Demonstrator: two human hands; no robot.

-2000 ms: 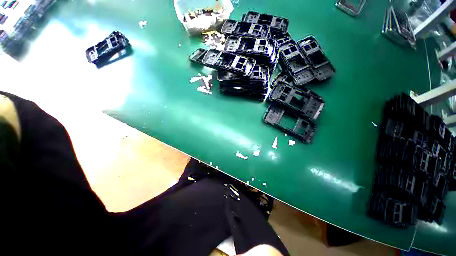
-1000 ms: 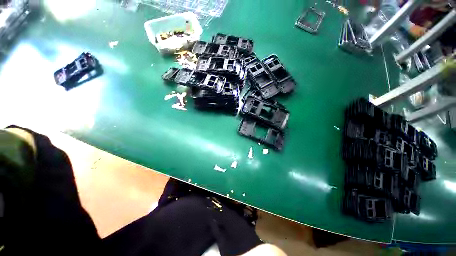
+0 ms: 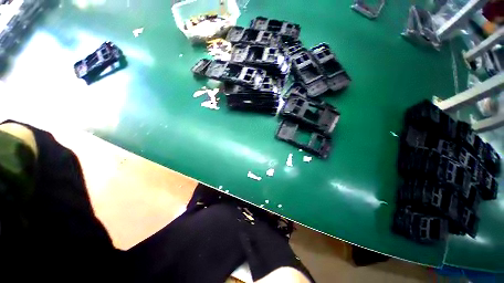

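Observation:
A loose pile of black plastic housings lies on the green mat in front of me, with two overlapping housings at its near right end. A single black housing lies apart at the left in the glare. A small white open tub stands behind the pile, holding small gold-brown and dark parts. Neither of my hands shows clearly. A pale rounded shape is cut off by the bottom edge; I cannot tell whether it is part of a hand.
Dense black housing stacks stand at the far right, beside pale metal supports. White scraps lie left of the pile, smaller ones near the mat's front edge. A clear-centred frame lies at the back. My dark-clothed lap is below the edge.
The view swung one way, then partly back, shifting everything in the picture. The housings, tub and scraps keep their places on the mat.

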